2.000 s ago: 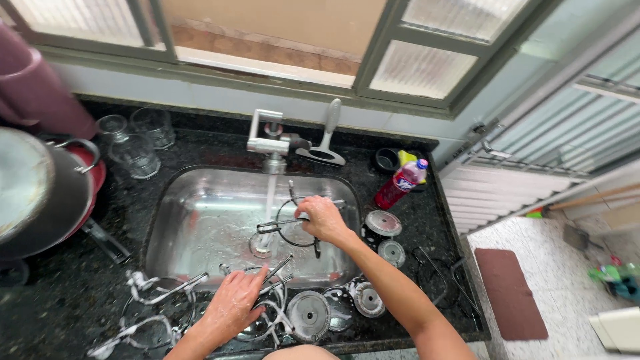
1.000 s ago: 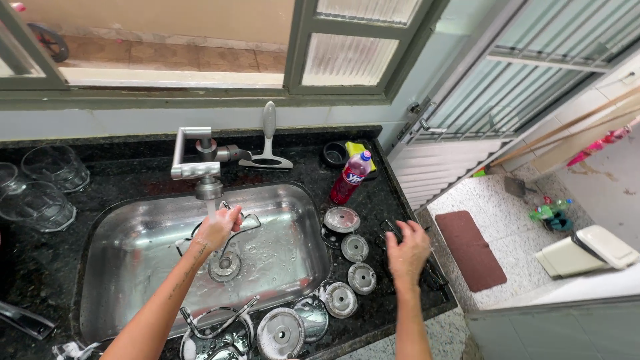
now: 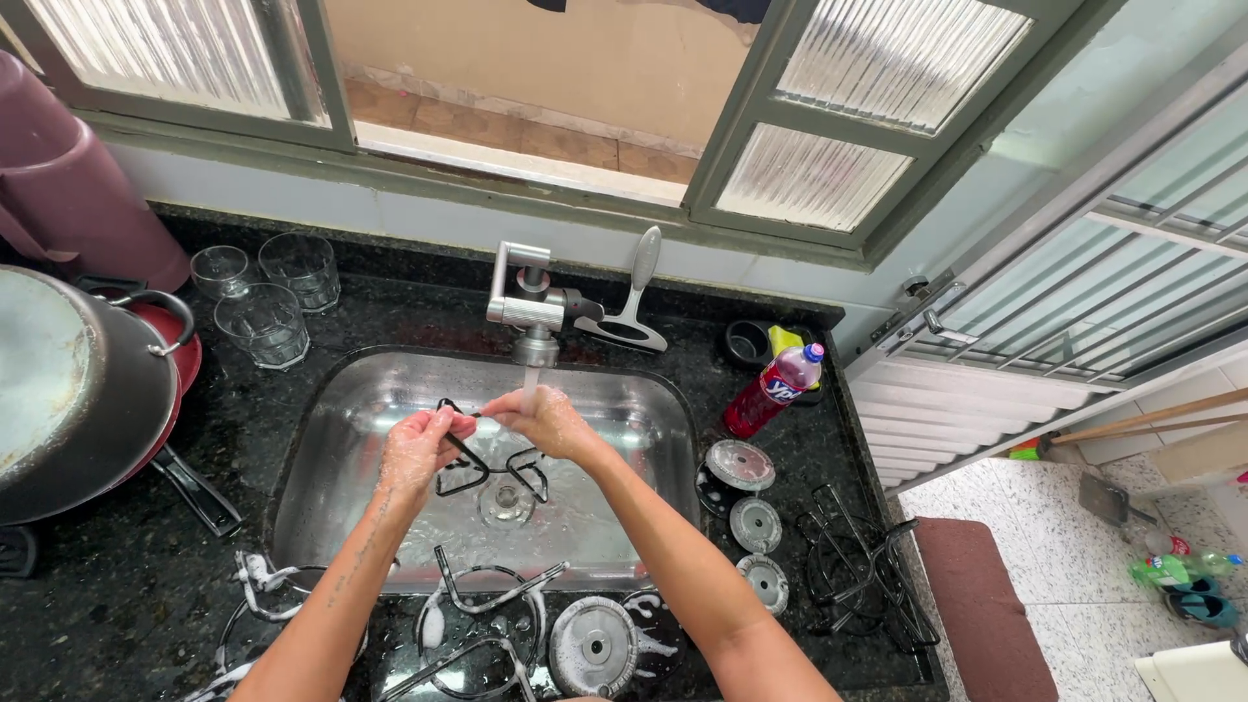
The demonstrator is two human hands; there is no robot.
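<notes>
Both hands hold a black wire burner grate (image 3: 468, 456) over the steel sink (image 3: 331, 487). My left hand (image 3: 419, 448) grips its left side between thumb and fingers. My right hand (image 3: 546, 419) has its fingertips on the top of the grate, under the water running from the faucet (image 3: 531, 312). The drain (image 3: 507, 497) shows below. Soapy grates (image 3: 478, 604) and a round metal burner piece (image 3: 593, 645) lie on the front counter edge. Several more burner pieces (image 3: 756, 525) sit right of the sink, beside a pile of black grates (image 3: 858, 565).
A bottle of red dish soap (image 3: 775, 390), a yellow sponge (image 3: 785, 341) and a black bowl (image 3: 746, 343) stand back right. Behind the faucet lies a grey-handled squeegee (image 3: 639, 292). Glasses (image 3: 263, 327), a large black pot (image 3: 88, 390) and a pink thermos (image 3: 88, 185) are at left.
My right hand has moved from near the grates at right to the water stream and now touches a grate. The view has swung left since one second ago.
</notes>
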